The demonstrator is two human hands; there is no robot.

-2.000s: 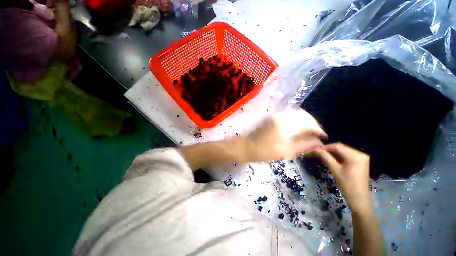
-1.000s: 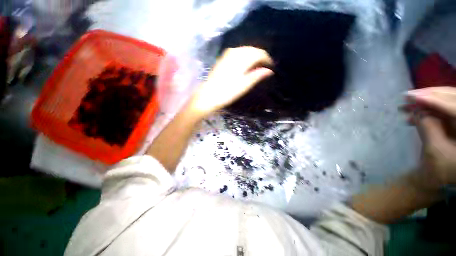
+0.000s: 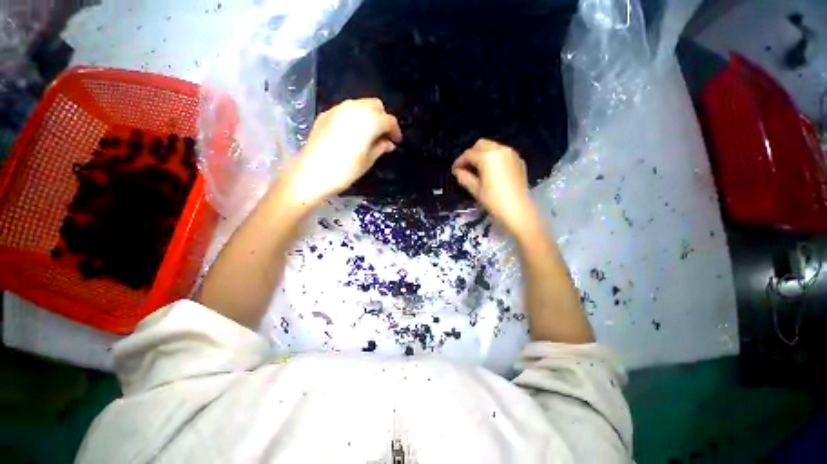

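A large heap of small black pieces [image 3: 444, 82] fills the open mouth of a clear plastic bag [image 3: 598, 91]. My left hand [image 3: 349, 145] is over the heap's left near part, fingers curled with the tips together. My right hand [image 3: 494, 177] is over its near right part, thumb and fingertips pinched. The hands are apart. Whether either holds a small piece cannot be seen against the dark heap. Black pieces and thin trimmings [image 3: 394, 281] lie scattered on the white sheet [image 3: 653, 308] between my forearms.
An orange-red perforated basket [image 3: 172, 299] with a pile of black pieces [image 3: 127, 208] stands at the left, the bag's edge over its right side. A red basket [image 3: 757, 145] stands at the far right, with a thin pale cable [image 3: 789, 283] below it on a dark surface.
The view has swung right and levelled. My right hand has come from the far right to the heap. My left hand remains over the heap, its fingers more curled.
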